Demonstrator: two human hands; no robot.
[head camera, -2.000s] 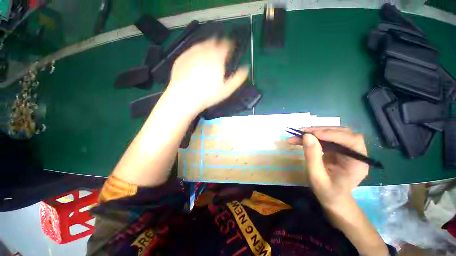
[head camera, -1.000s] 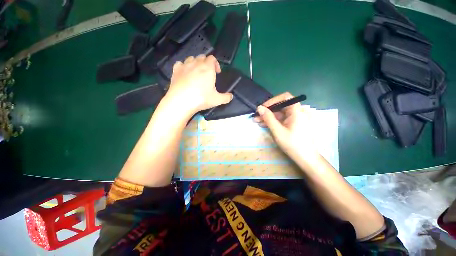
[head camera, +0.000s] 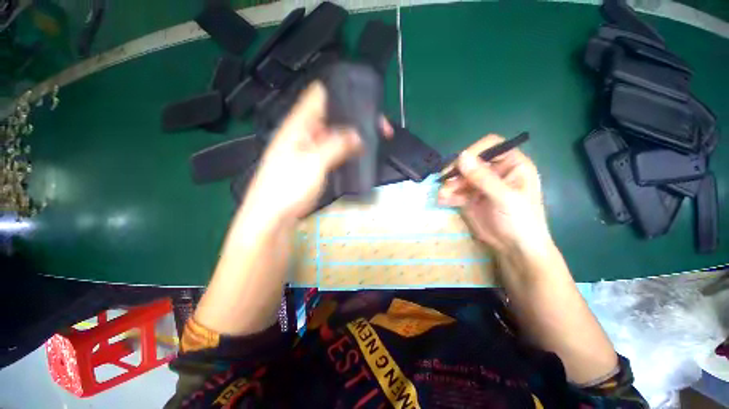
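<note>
My left hand (head camera: 308, 156) is blurred and grips a black phone case (head camera: 356, 120), held upright above the left end of the adhesive sheets. My right hand (head camera: 499, 188) holds dark tweezers (head camera: 495, 153) like a pen, their tip pointing down left over the sheets' back edge. The adhesive sheets (head camera: 400, 249) are white at the back, with tan patterned rows and light-blue lines at the front. Another black case (head camera: 412, 152) lies just behind the sheets, between my hands. Whether anything sits on the tweezer tip cannot be told.
Loose black cases (head camera: 228, 158) lie overlapping at the back left. A pile of black cases (head camera: 651, 116) lies at the right. Gold-coloured small parts (head camera: 16, 160) are at the far left. A pale rail (head camera: 144, 48) borders the green bench. A red stool (head camera: 112, 347) stands below left, clear plastic below right.
My left hand has taken hold of a case and lifted it off the loose cases. My right hand with the tweezers has moved right from the case by the sheets' back edge.
</note>
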